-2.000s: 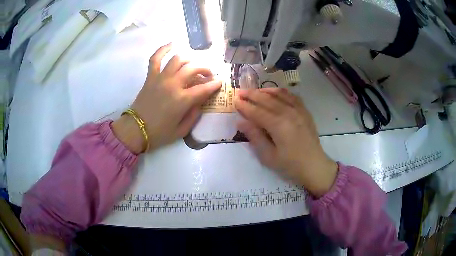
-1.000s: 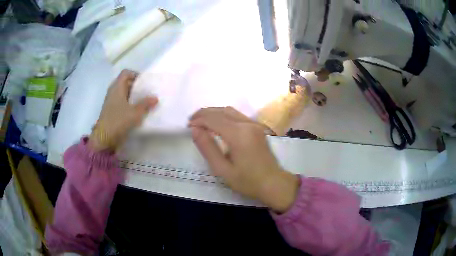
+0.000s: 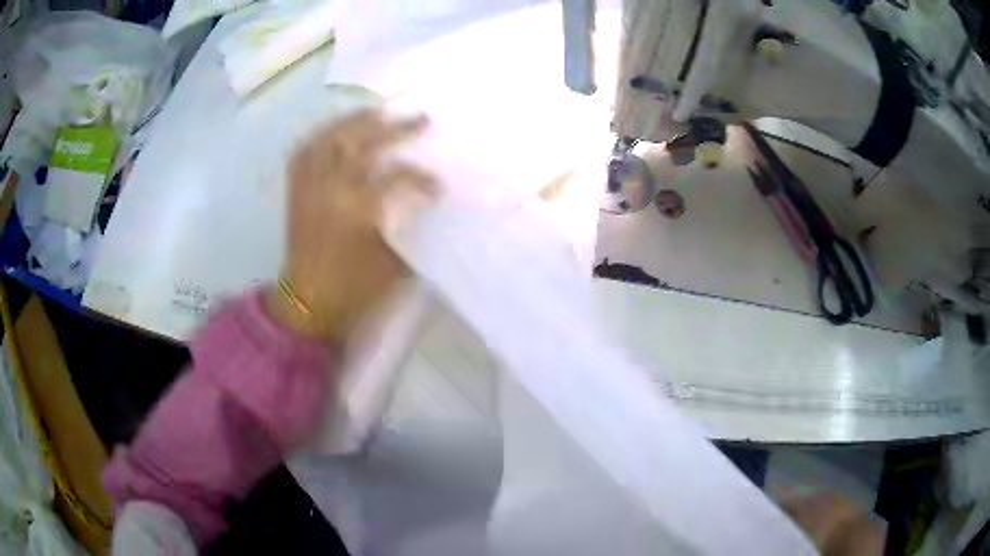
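A white fabric panel (image 3: 565, 380) stretches diagonally from my left hand toward the lower right and hangs over the table's front edge. My left hand (image 3: 353, 206), blurred, grips its upper left part, left of the machine. My right hand (image 3: 836, 523), blurred and partly cut off by the bottom edge, holds the panel's lower right end. The presser foot and needle area (image 3: 621, 163) is over the machine bed, right of the panel, in strong glare. A small tan piece (image 3: 556, 187) shows at the panel's edge near it.
Black-handled scissors (image 3: 841, 277) lie right of the needle, beside slim pink snips (image 3: 789, 212). The machine head (image 3: 678, 65) stands at the upper right. Rolled yellowish cloth (image 3: 271, 49) lies at the upper left. A plastic bag with a green-white packet (image 3: 81, 163) is at the far left.
The panel is now drawn over the front edge. My right hand has moved to the lower right corner with its edge. My left hand has moved up and right. The view has shifted.
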